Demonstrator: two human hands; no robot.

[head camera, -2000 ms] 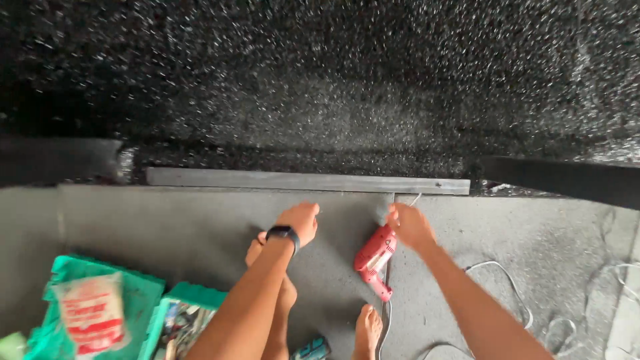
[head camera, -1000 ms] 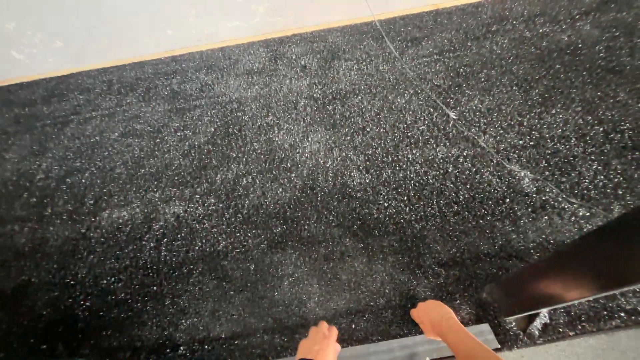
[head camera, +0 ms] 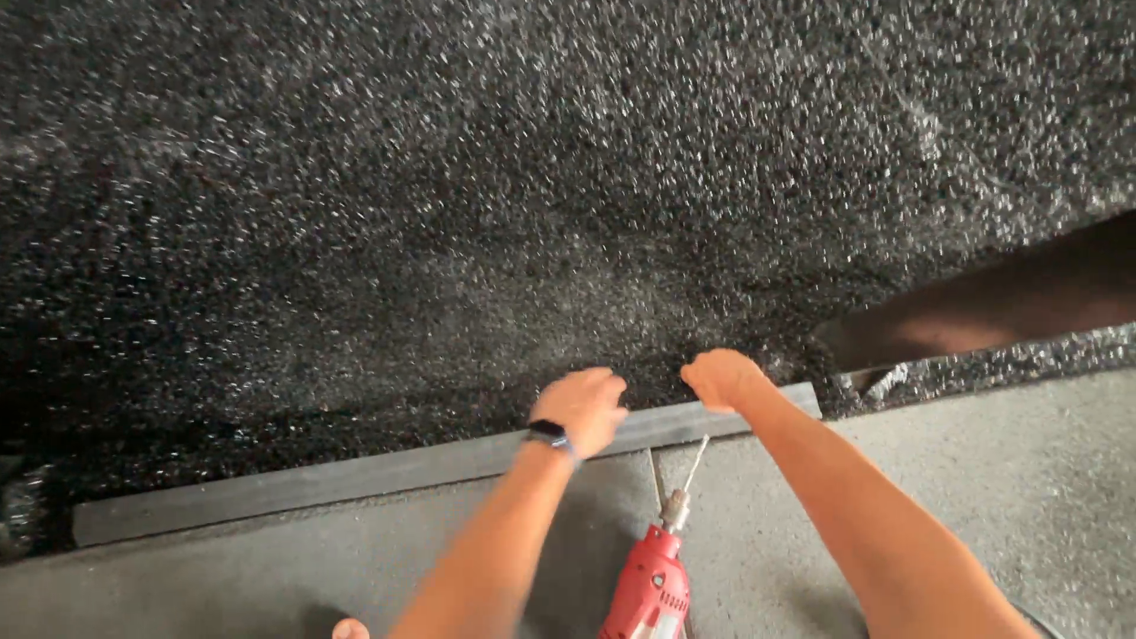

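My left hand, with a dark watch on its wrist, hovers blurred over the middle of a long grey strip, at the edge of a black speckled sheet. Whether its fingers hold anything cannot be told. To the right, my right hand is curled at the sheet's edge, just above the strip near its right end; its fingertips are hard to make out. Below and between the hands, a red corded-type power drill lies on the grey floor, its long bit pointing up toward the strip.
At the right, a glossy dark panel slants over the sheet, with crumpled clear film near its lower corner. Grey floor tiles with a joint line run along the bottom. A toe shows at the bottom edge.
The view swung up over the sheet and back down. Both hands, over the floor two seconds ago, are now at the strip and the sheet's edge.
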